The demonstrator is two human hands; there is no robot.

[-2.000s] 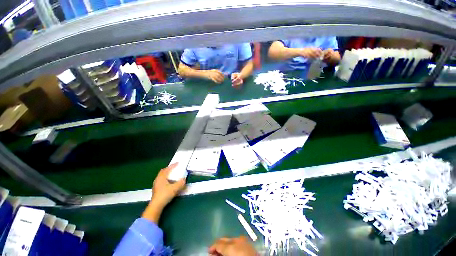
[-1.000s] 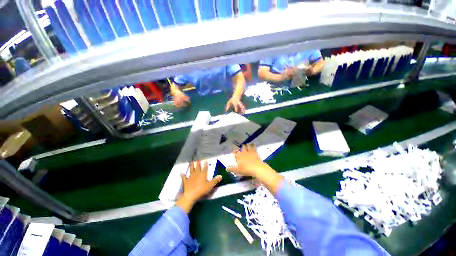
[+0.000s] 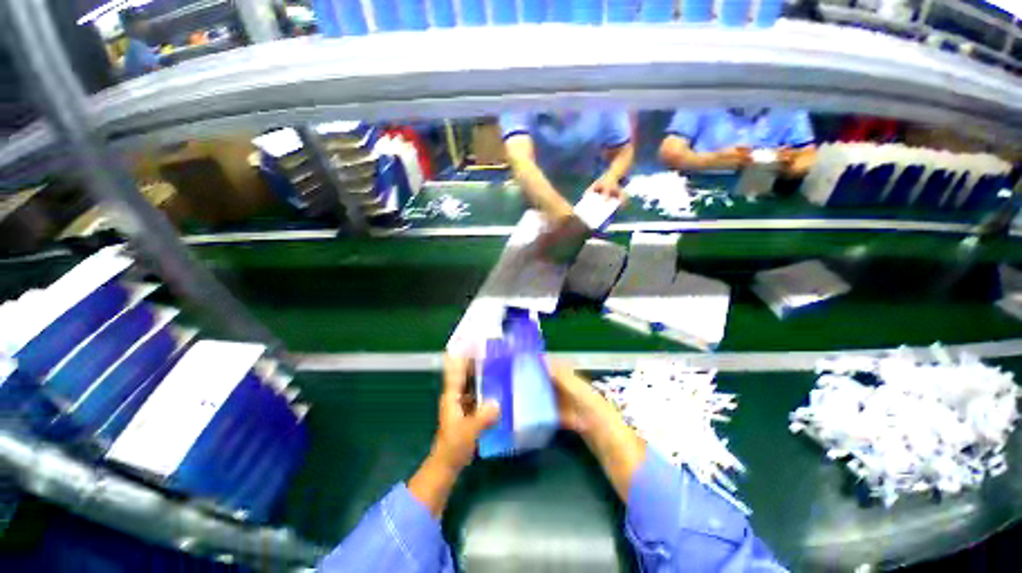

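My left hand (image 3: pixel 457 420) and my right hand (image 3: pixel 577 400) hold blue-sided cartons (image 3: pixel 517 401) between them, upright over the near bench edge. The held cartons are blurred, so I cannot tell how many there are. The white stop bar (image 3: pixel 476 327) lies across the belt just behind my hands, partly hidden by them. Waiting cartons (image 3: pixel 670 293) lie loose and overlapping on the belt to its right. The near pile of white pieces (image 3: pixel 676 416) is just right of my right hand, partly covered by my forearm.
Stacked cartons (image 3: pixel 185 405) lean at the left bench edge. The main pile of pieces (image 3: pixel 913 420) is at the right. The guide rail (image 3: pixel 784 360) separates bench and belt (image 3: pixel 370 304). A person opposite reaches over the belt with a hand (image 3: pixel 557 213). The overhead shelf (image 3: pixel 504 84) spans the top.
My hands have come back from the belt cartons and now hold blue-sided cartons over the bench. The person opposite has reached onto the belt. The view has shifted left, showing more stacked cartons.
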